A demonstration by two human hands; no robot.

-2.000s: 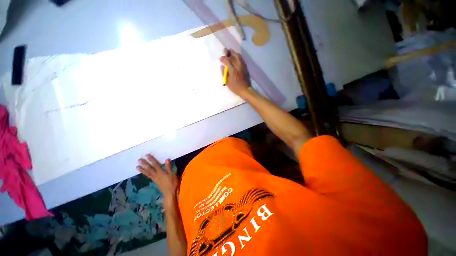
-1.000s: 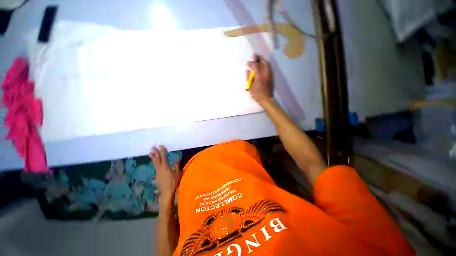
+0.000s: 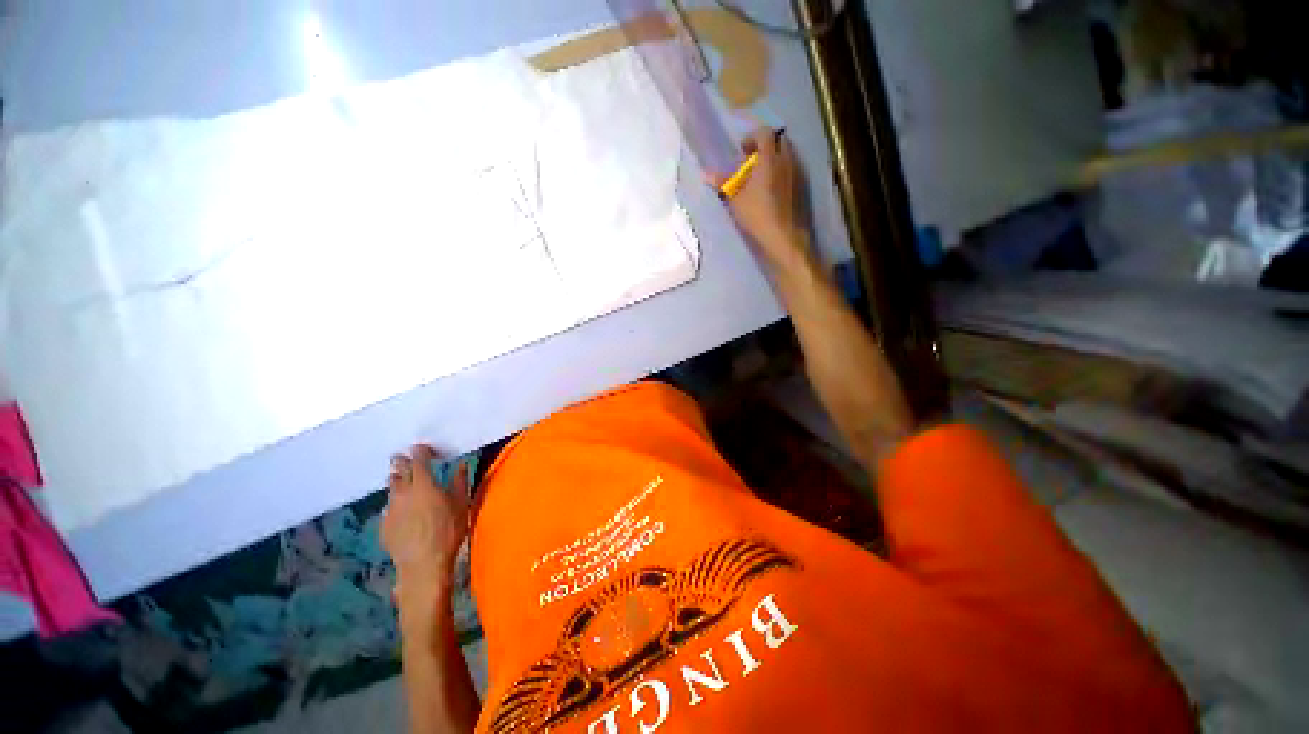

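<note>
White pattern paper (image 3: pixel 330 244) with thin dark drafted lines lies on the pale table. My right hand (image 3: pixel 771 194) holds a yellow pen (image 3: pixel 741 175) beyond the paper's right edge, at the lower visible part of the clear pinkish ruler (image 3: pixel 681 95). Whether my fingers grip the ruler I cannot tell. A tan French curve (image 3: pixel 739 69) lies at the top right, its narrow end towards the paper and partly under the ruler. My left hand (image 3: pixel 421 505) rests at the table's near edge and holds nothing visible.
Pink fabric (image 3: pixel 43 552) lies at the table's left, cut off by the picture's edge. A dark shiny post (image 3: pixel 866 187) stands to the right of my right hand. Light scraps (image 3: pixel 287 609) lie below the near edge. Stacked paper (image 3: pixel 1091 323) is at the right.
My right hand has moved right, off the paper, and the pen is now tilted across it. The ruler has shifted up and left off the paper's lower right corner. The view has turned.
</note>
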